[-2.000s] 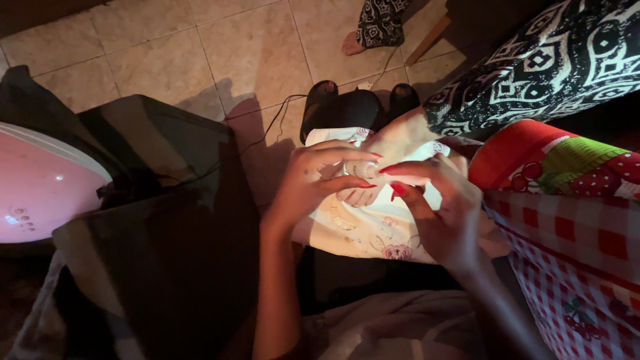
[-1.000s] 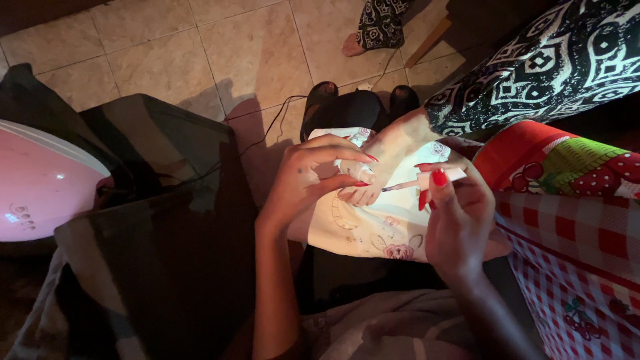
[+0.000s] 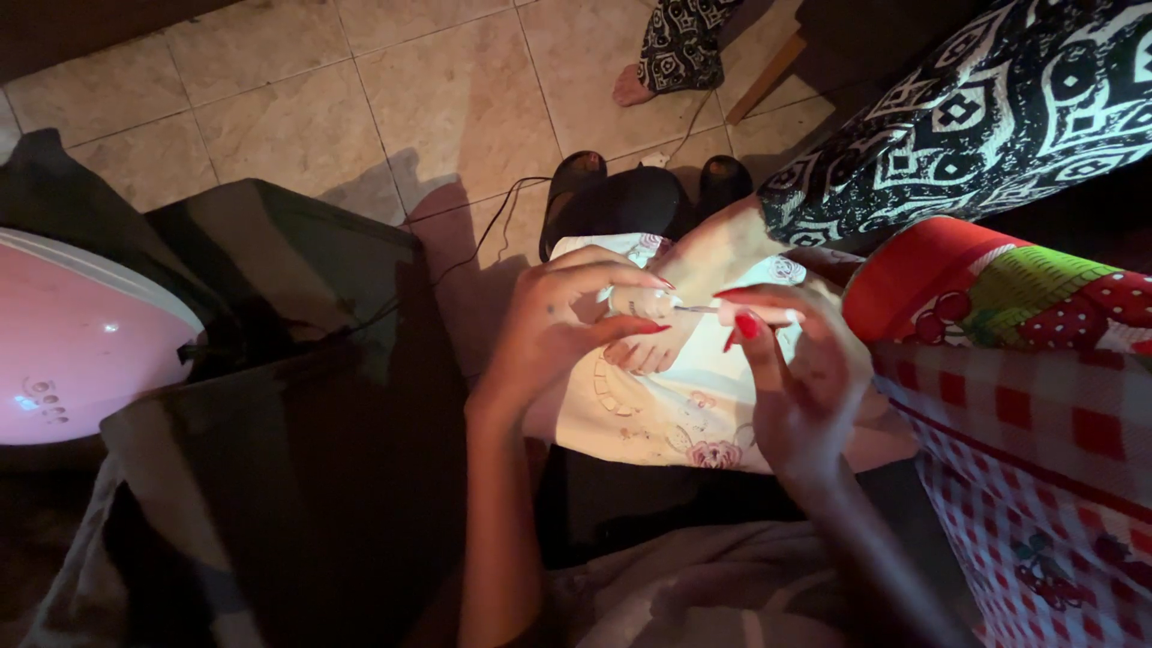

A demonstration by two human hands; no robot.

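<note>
My left hand (image 3: 576, 310) holds a small clear nail polish bottle (image 3: 660, 303) between thumb and fingers. In my right hand (image 3: 787, 351) is the pale pink cap (image 3: 756, 313) of a nail polish brush (image 3: 697, 309), whose thin stem points left, its tip at the bottle's mouth. Whether the bristles are inside the bottle cannot be told. Below and behind both hands, another person's bare foot (image 3: 650, 349) rests on a white floral towel (image 3: 648, 409) spread over my lap.
A pink rounded appliance (image 3: 90, 342) stands at the left beside a dark box-like piece of furniture (image 3: 333, 405). At the right are a patterned trouser leg (image 3: 972, 117) and a red checked cloth (image 3: 1017, 414). Black sandals (image 3: 571, 180) and a cable (image 3: 495, 225) lie on the tiled floor (image 3: 450, 99).
Two seconds ago my hands were close together. One second ago the brush was drawn out, away from the bottle; now my right hand has it back at the bottle's mouth.
</note>
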